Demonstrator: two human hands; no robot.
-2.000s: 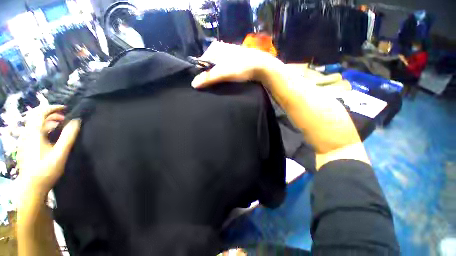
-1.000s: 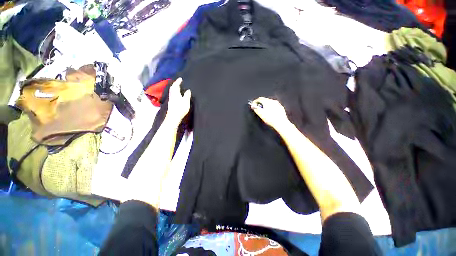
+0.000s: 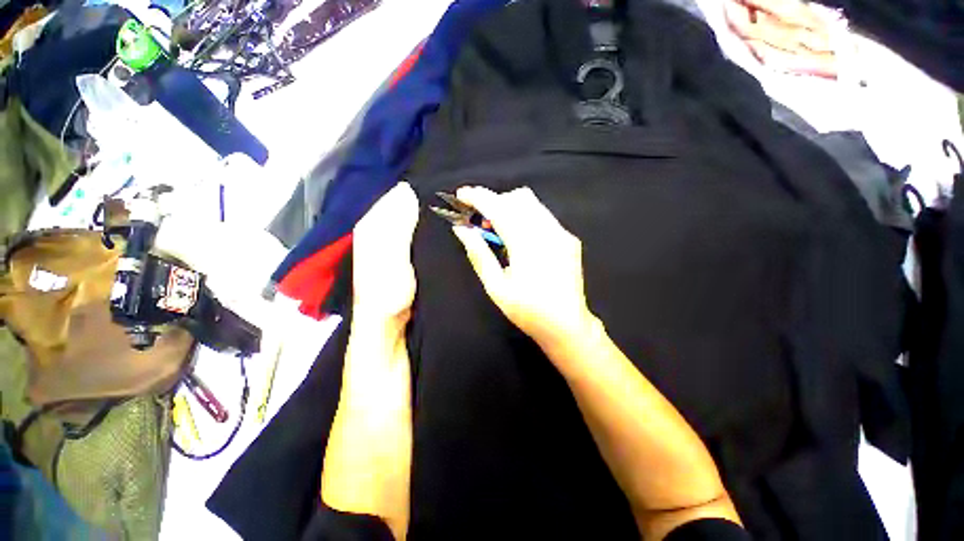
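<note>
A black jacket (image 3: 655, 285) lies spread in front of me, with a grey hanger (image 3: 603, 95) at its neck. My right hand (image 3: 529, 259) holds small thread snips (image 3: 455, 209) above the cloth. Their metal blades are apart and point left, and a blue part shows in the hand. My left hand (image 3: 386, 254) rests at the jacket's left side, just left of the blades. Its fingertips are turned away, so I cannot tell if it pinches the cloth. No loose thread can be made out.
Blue, grey and red cloth (image 3: 370, 148) shows from beneath the jacket's left. A brown and olive bag (image 3: 74, 349) and a black device (image 3: 159, 287) with a looped cable lie further left on the white table (image 3: 307, 365). More black garments (image 3: 941, 349) lie at the right edge.
The view swung down from the lifted dark garment to the jacket on the table, then came closer. My right hand has moved left, towards my left hand, and the snips now show clearly.
</note>
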